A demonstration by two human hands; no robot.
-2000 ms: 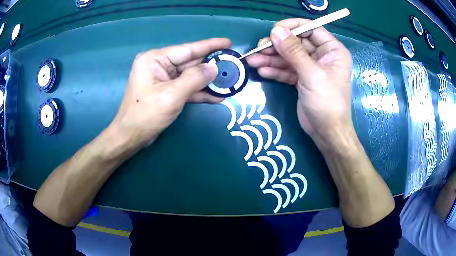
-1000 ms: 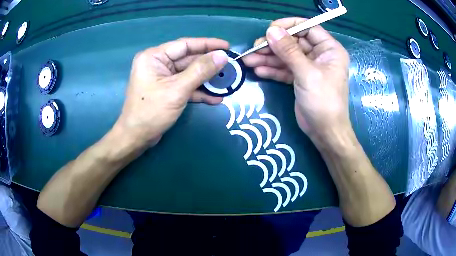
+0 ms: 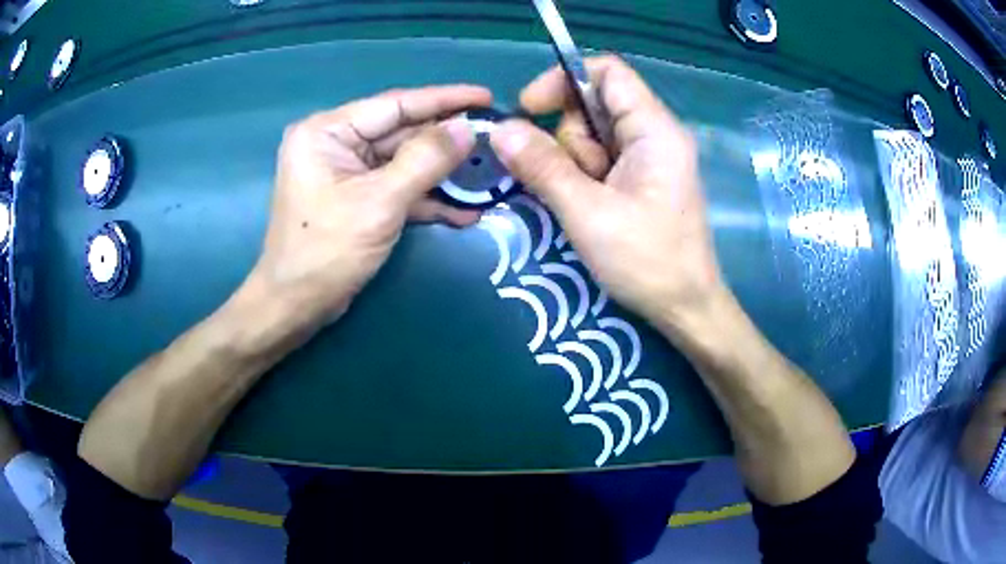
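Observation:
A black disc part (image 3: 481, 174) with a grey-blue centre and white arc stickers on its ring is held between both hands. My left hand (image 3: 353, 198) grips its left side, thumb on the face. My right hand (image 3: 629, 187) has its thumb on the disc's upper right face and also holds the silver tweezers (image 3: 570, 53), which point up and away from the disc. The fingers and thumbs hide parts of the ring. Rows of white arc stickers on a release liner (image 3: 585, 353) lie just below the disc.
Two waiting discs (image 3: 105, 260) lie at left on the green bench (image 3: 331, 386), beside a clear tray (image 3: 15, 264). Spare sticker sheets (image 3: 924, 275) lie at right. Discs (image 3: 753, 19) sit on the belt beyond. Parts of other people (image 3: 938, 485) show at both lower corners.
My right hand has moved left onto the disc, thumb now on its face. The tweezers have swung from the disc to point upward. The belt discs have shifted right.

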